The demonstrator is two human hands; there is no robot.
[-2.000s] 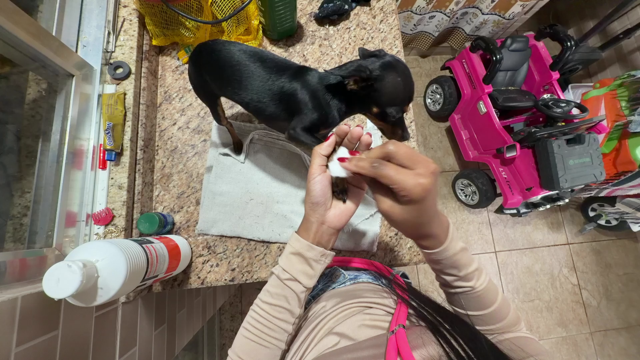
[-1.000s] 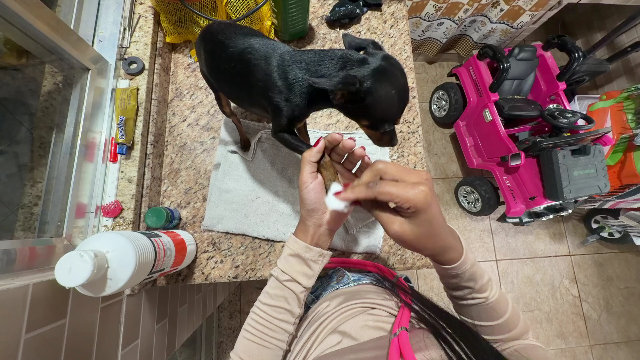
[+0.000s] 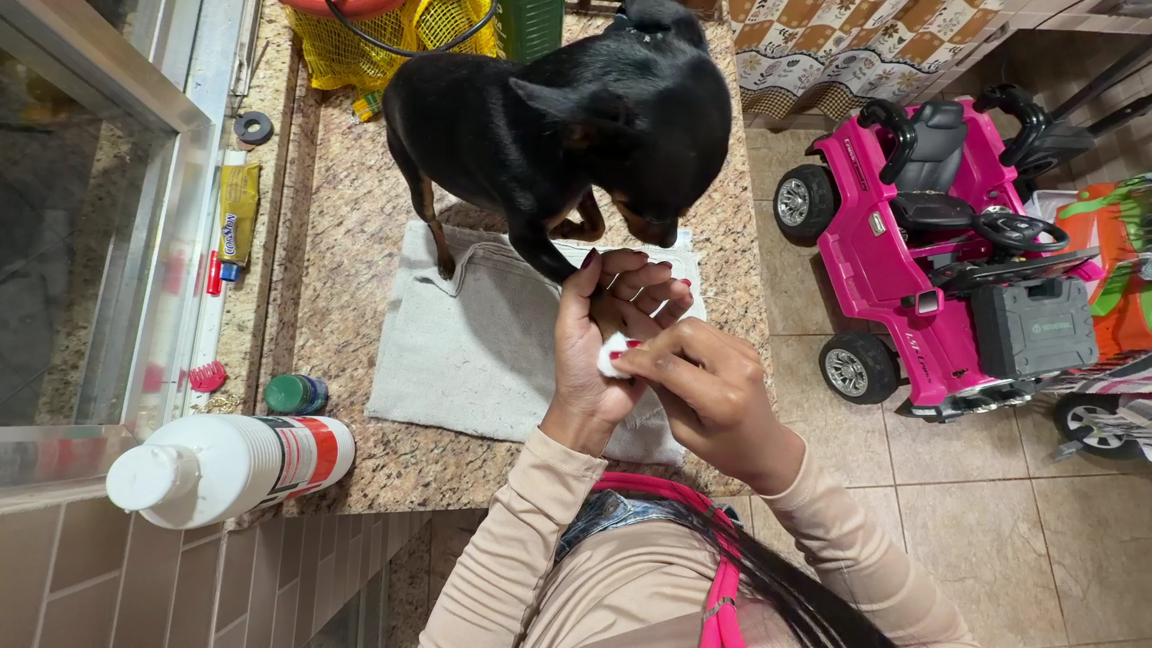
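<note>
A small black and tan dog [image 3: 558, 135] stands on a granite counter, partly on a folded pale cloth [image 3: 459, 351], its head bent down over my hands. My left hand [image 3: 598, 351] is palm up with curled fingers around the dog's front paw, which lies along the palm. Between the thumb and fingers of my right hand [image 3: 711, 387] is a white cotton wad [image 3: 614, 355], pressed against the paw in the left palm. The paw's tip is hidden behind the cotton and my fingers.
At the counter's left edge stand a white plastic bottle [image 3: 234, 468] and a small green-capped jar [image 3: 295, 394]. A yellow mesh bag [image 3: 396, 45] lies behind the dog. A pink toy car [image 3: 900, 243] and a grey tool case [image 3: 1035, 328] are on the right, above the tiled floor.
The dog has turned its head and bent it lower towards my hands. Its other front leg is now raised. My right hand still holds the cotton at my left palm.
</note>
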